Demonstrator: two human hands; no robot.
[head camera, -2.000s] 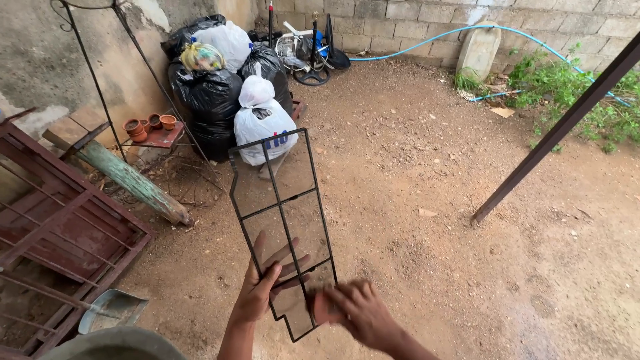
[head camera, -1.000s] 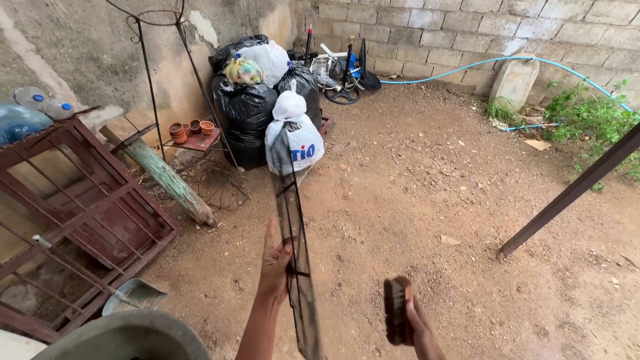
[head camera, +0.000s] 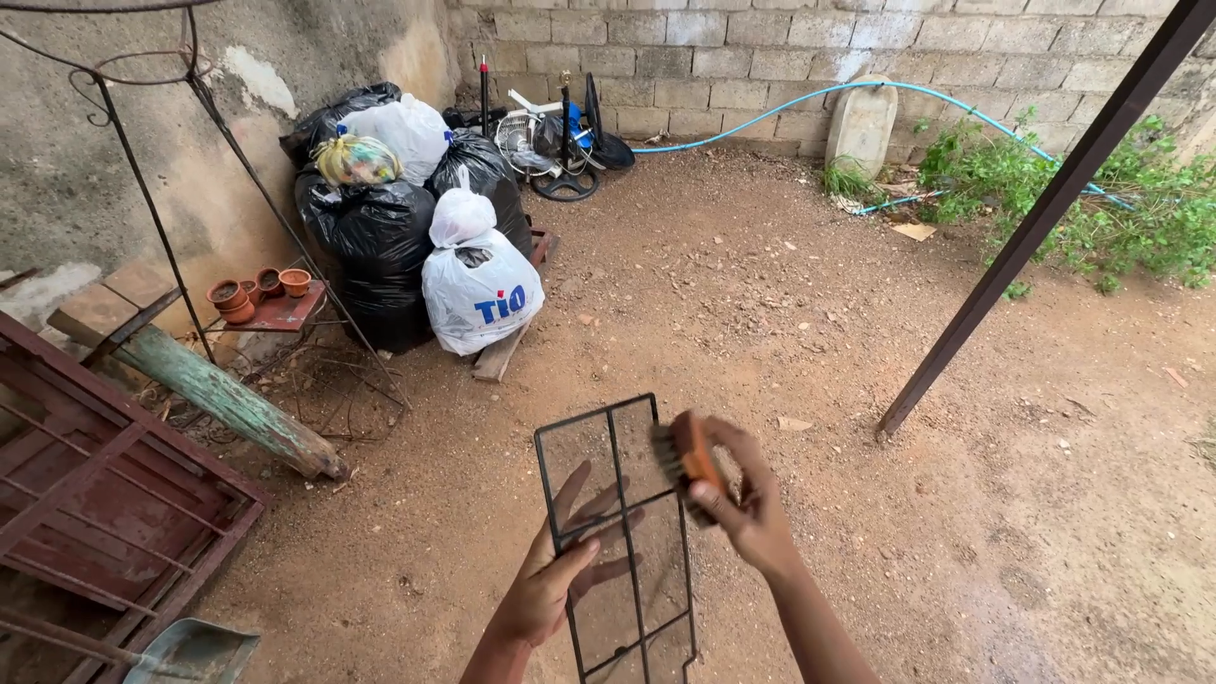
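Observation:
My left hand (head camera: 560, 560) holds a flat black framed filter screen (head camera: 619, 494) with thin crossbars and see-through mesh, its thumb over the left edge and its fingers spread behind. The screen's lower end runs out of view at the bottom. In my right hand (head camera: 750, 508) is a scrub brush (head camera: 698, 456) with an orange-brown back and dark bristles, gripped between thumb and fingers. Its bristles face left, at the screen's upper right edge; whether they touch it I cannot tell.
Tied garbage bags (head camera: 370, 247) and fan parts (head camera: 556, 142) lie by the walls. Small clay pots (head camera: 271, 285) sit on a metal stand. A maroon metal gate (head camera: 104, 494) and a dustpan (head camera: 195, 651) are at left. A dark post (head camera: 1035, 228) slants at right.
The screen, seen nearly edge-on one second ago, now shows its broad face. My right hand with the brush has come from the screen's right side up to its upper right edge.

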